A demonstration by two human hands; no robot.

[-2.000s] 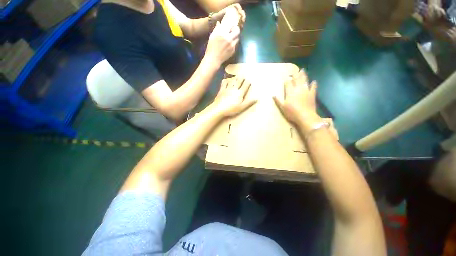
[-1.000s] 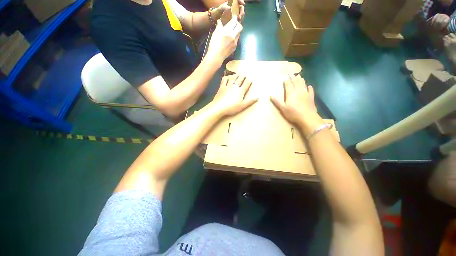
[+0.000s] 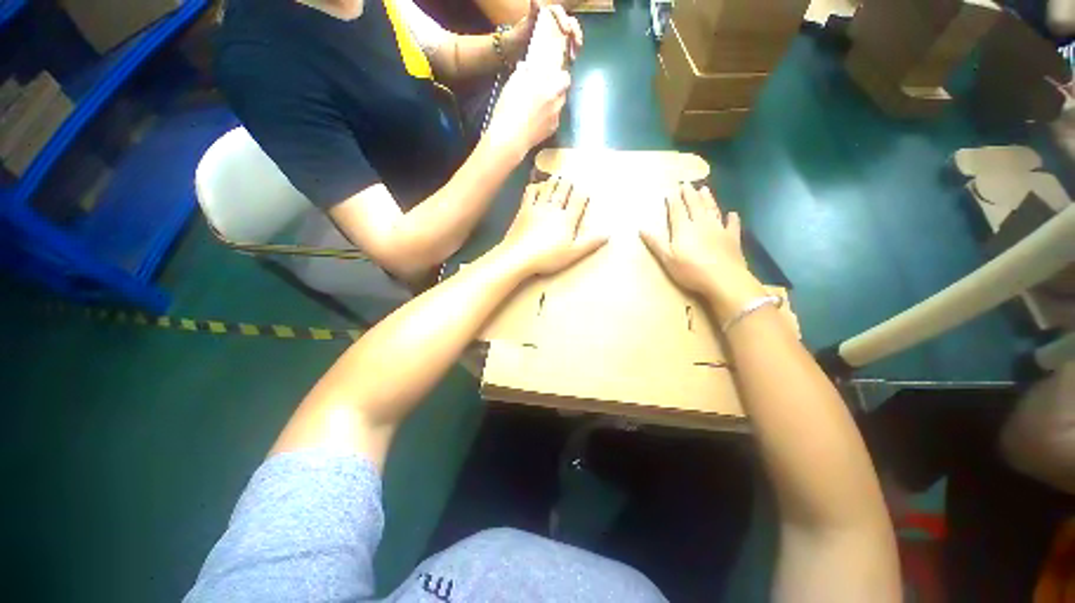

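Observation:
A flat brown box blank (image 3: 613, 300) with rounded far tabs and small dark slits lies on top of a stack of blanks (image 3: 613, 406) at the table's near corner. My left hand (image 3: 552, 230) lies flat on the blank's left side, fingers spread and pointing away from me. My right hand (image 3: 698, 242) lies flat on its right side, fingers apart, with a bracelet on the wrist. Neither hand grips anything. The blank's surface under my palms is hidden.
A seated person (image 3: 354, 130) is close on the left. Brown boxes (image 3: 721, 71) stand at the far side. A pale round post (image 3: 943, 300) slants on the right of the green table (image 3: 825, 212). Another blank (image 3: 1002, 177) lies far right. Blue shelving (image 3: 106, 153) is at left.
My hands have stayed flat on the blank with almost no movement. The seated person's hands have shifted slightly. The blank at far right has come into clearer view since the first frame.

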